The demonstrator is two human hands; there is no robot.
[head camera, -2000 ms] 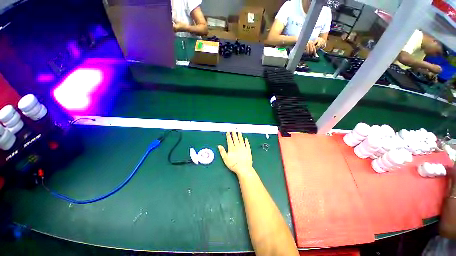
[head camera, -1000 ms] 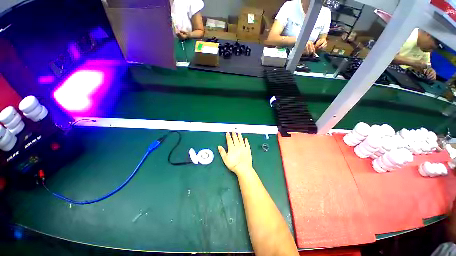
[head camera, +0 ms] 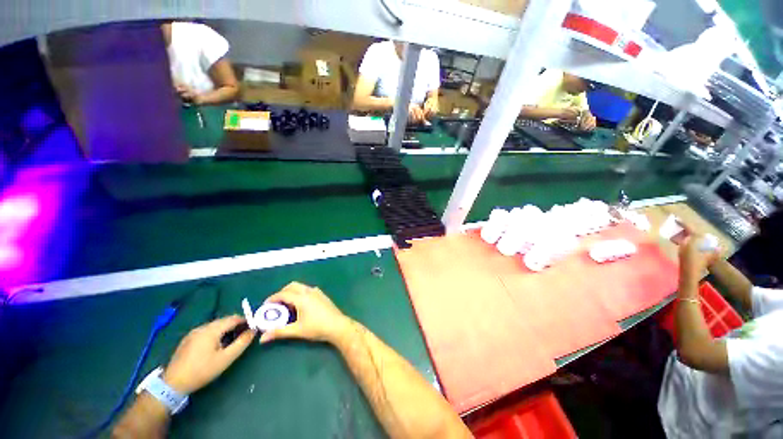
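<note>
The round white unit (head camera: 273, 316) with its small flap is between my two hands above the green bench. My right hand (head camera: 311, 315) holds the disc from the right, thumb below and fingers behind. My left hand (head camera: 204, 351), with a white-banded watch at the wrist, is at the unit's left side, its fingers closed on the black end of the test lead (head camera: 232, 333). Whether the plug is in the unit cannot be told. The blue cable (head camera: 146, 353) runs down to the lower left.
The red mat (head camera: 481, 317) lies at right with a pile of white units (head camera: 549, 230). A black ribbed strip (head camera: 399, 197) and a slanting white post (head camera: 502, 116) stand behind. A person at right holds white pieces. A red bin (head camera: 525, 420) is below the bench edge.
The view has swung right. My left hand has come in to the black lead end. My right hand has left the bench top and taken hold of the white unit.
</note>
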